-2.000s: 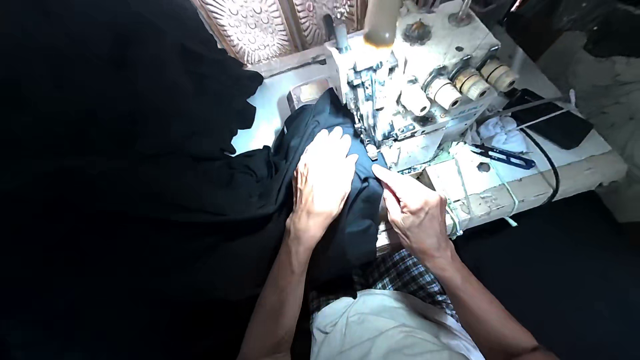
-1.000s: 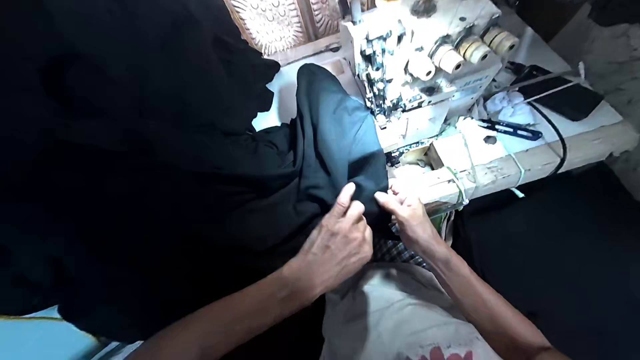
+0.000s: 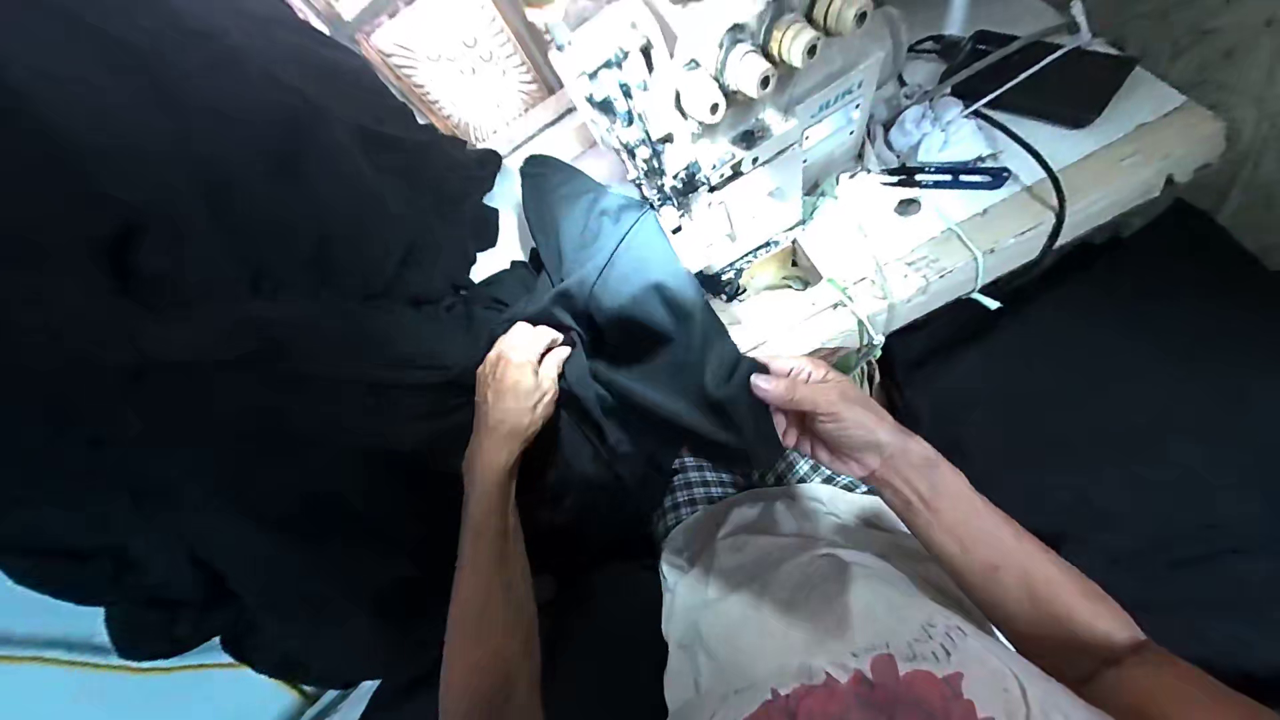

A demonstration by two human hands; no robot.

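Note:
A piece of black fabric (image 3: 640,300) is spread between my two hands, in front of a white Juki overlock sewing machine (image 3: 740,130). My left hand (image 3: 520,385) grips a bunched fold of it at the left. Between thumb and fingers, my right hand (image 3: 815,405) pinches its right edge, just off the table's front edge. The top of the fabric reaches up beside the machine's needle area, and a seam line runs across it. Whether any of it lies under the presser foot cannot be told.
A large heap of black cloth (image 3: 230,300) fills the left side. On the wooden table (image 3: 1090,180) at right lie dark blue thread snips (image 3: 945,177), a white crumpled cloth (image 3: 940,130), a black phone-like object (image 3: 1040,80) and a black cable (image 3: 1045,190). More black cloth (image 3: 1100,430) lies below right.
Both hands have moved away from the machine's needle area, where they were two seconds ago. They are farther apart than one second ago, with the fabric opened out between them.

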